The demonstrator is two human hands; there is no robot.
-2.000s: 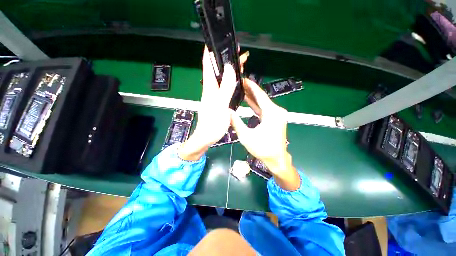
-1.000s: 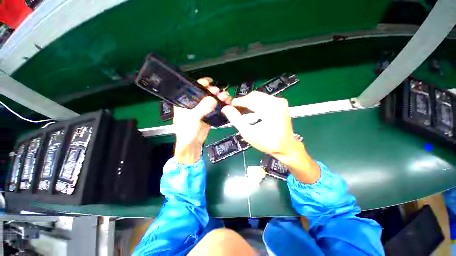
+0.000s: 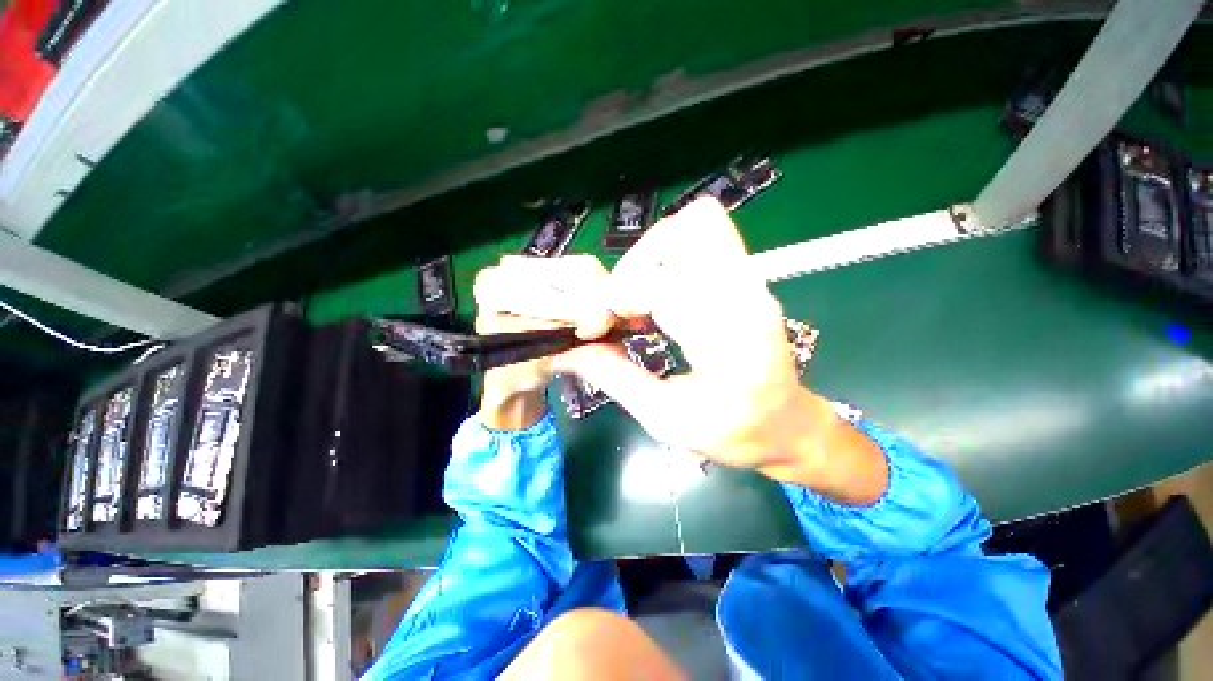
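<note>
A phone unit (image 3: pixel 499 349) is held nearly edge-on above the bench, so it shows as a thin dark strip. My left hand (image 3: pixel 539 303) grips it from behind and above, with fingers folded over it. My right hand (image 3: pixel 712 339) pinches its right end with thumb and fingers, partly hiding it. The unit's left end sticks out past my left hand and shows some board detail. Another phone unit (image 3: pixel 585 395) lies on the bench below my hands, partly hidden by them.
A black foam tray (image 3: pixel 260 439) with several phone units stands at the left beside stacked trays. Another tray (image 3: pixel 1111 220) stands at the right. Several units lie on the green belt (image 3: pixel 851 186) beyond the pale rail (image 3: pixel 865 249). A blue item (image 3: pixel 1179 334) lies near the right tray.
The held unit has turned from showing its flat face to nearly edge-on and has come lower. Both hands have closed in around it. The view has shifted, and more units show on the belt.
</note>
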